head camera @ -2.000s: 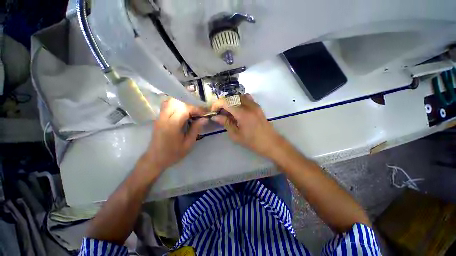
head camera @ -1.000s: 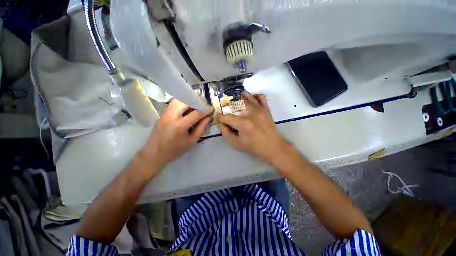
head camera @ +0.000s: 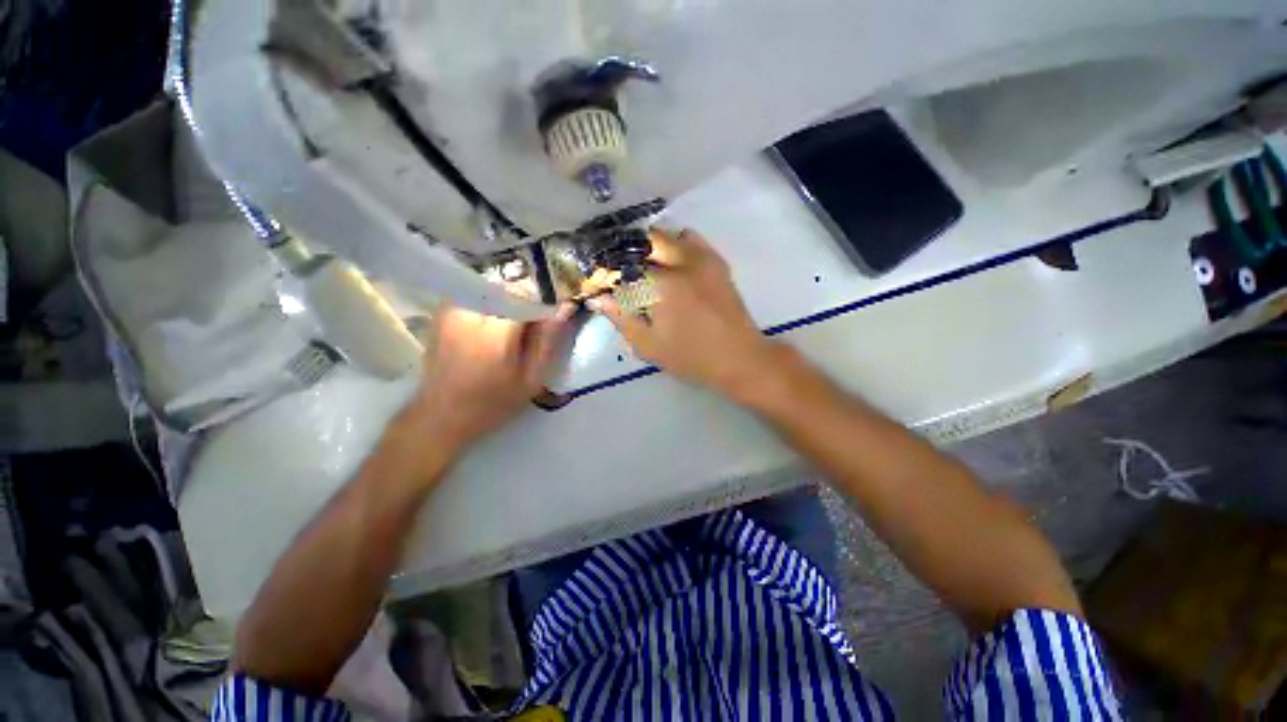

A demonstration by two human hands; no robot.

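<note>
The white sewing machine head [head camera: 790, 57] fills the top of the view. Its presser foot and needle area [head camera: 600, 254] is lit and partly covered by my fingers. My left hand [head camera: 487, 367] is at the left of the needle, its fingertips close to the foot and blurred. My right hand [head camera: 692, 310] is at the right of the needle, its fingertips close to my left ones. Any small piece between the fingertips is hidden or too small to tell. The ribbed cream dial [head camera: 586, 138] sits on the head above.
A black phone [head camera: 871, 191] lies on the machine bed. Green-handled snips [head camera: 1248, 212] are at the right table end. A gooseneck lamp [head camera: 353, 313] stands left of the needle. Beige cloth [head camera: 212, 268] hangs over the left side, with more cloth heaped at lower left.
The view has shifted a little. My fingertips have moved from pinching a small dark piece in front of the foot to close in at the foot; that piece no longer shows clearly.
</note>
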